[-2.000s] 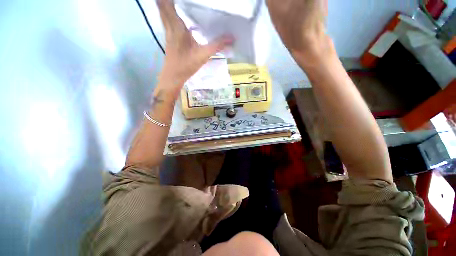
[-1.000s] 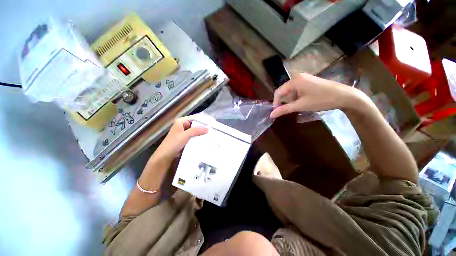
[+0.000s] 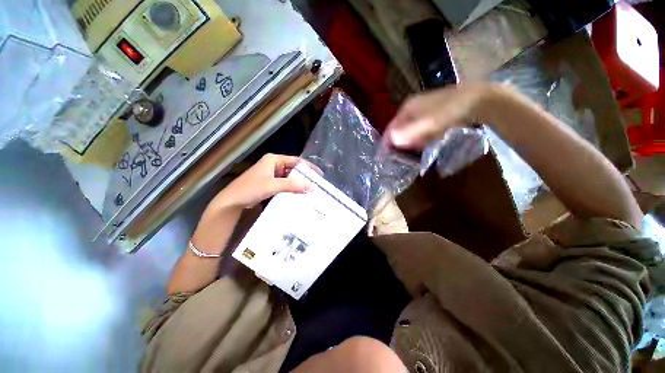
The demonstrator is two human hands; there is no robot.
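Note:
A white retail box with an earbud picture is tilted over my lap. My left hand holds it at its upper left edge, thumb on the front face. A clear, crinkled film bag spreads beyond the box's upper end, partly behind it. My right hand is blurred, at the right side of the film, with fingertips against it. Whether more than one bag is there I cannot tell.
The cream-yellow sealer with its long sealing bar is at upper left, bagged boxes on it. A phone lies on the bench. An open brown carton and red stool are at right.
The view has moved closer to the sealer, which shows larger. The film is spread wider above the box. My right hand has moved slightly up and is blurred; my left hand still holds the box.

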